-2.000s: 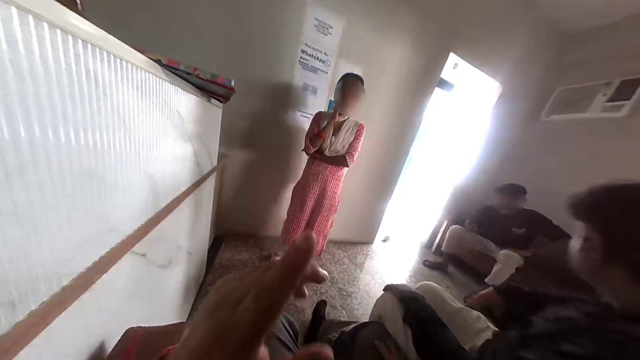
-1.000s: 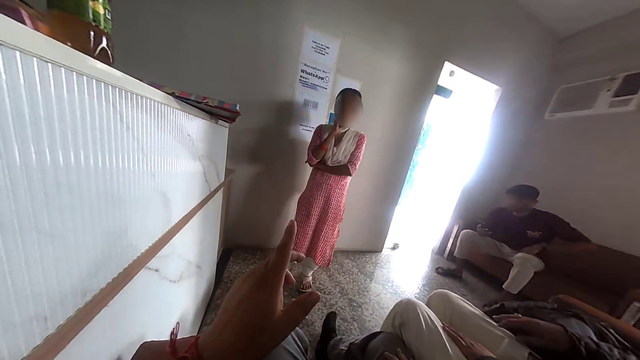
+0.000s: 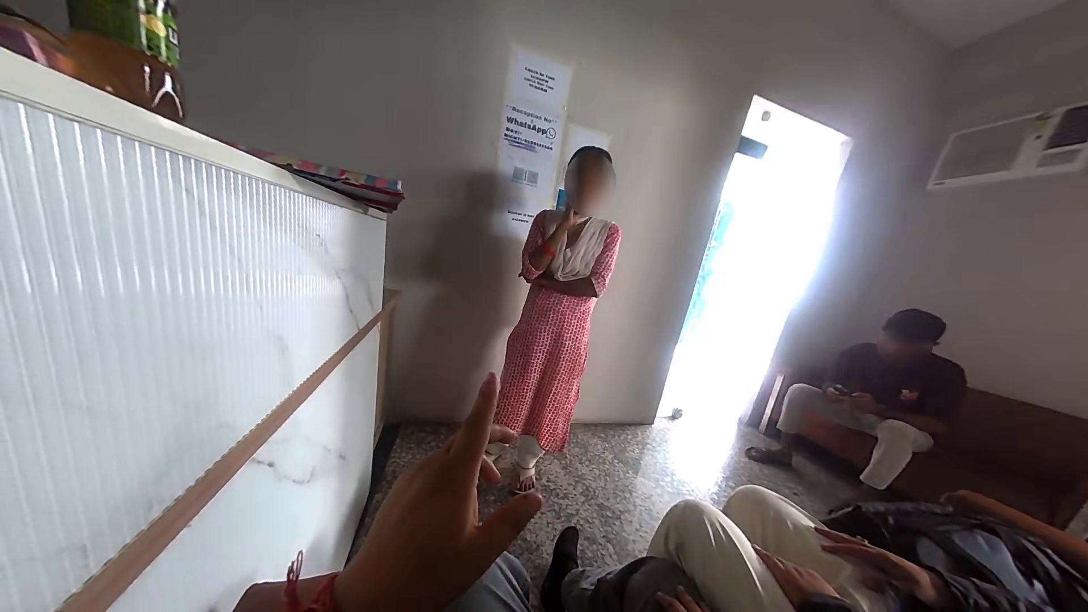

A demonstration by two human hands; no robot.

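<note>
My left hand [image 3: 446, 510] rises from the bottom left, with red thread around its wrist. It holds nothing; its index finger points up, the thumb reaches out to the right and the other fingers are partly bent. In the picture it overlaps the lower part of a standing person [image 3: 557, 331] in a patterned red and white tunic, who has one hand near the chin. To its left is a white marble-look counter front [image 3: 212, 331] with a ribbed panel and a wooden strip. My right hand is not in view.
A bottle [image 3: 136, 59] and a stack of papers or books [image 3: 348, 183] lie on the counter. Right of a bright doorway [image 3: 748, 272], a person [image 3: 892, 382] sits on a brown sofa [image 3: 1003, 433]. Another person's legs [image 3: 722, 535] extend close by at lower right.
My left hand was blurred and its index finger tilted right; now that finger is more upright. The view has shifted, and the bottle has come into view on the counter.
</note>
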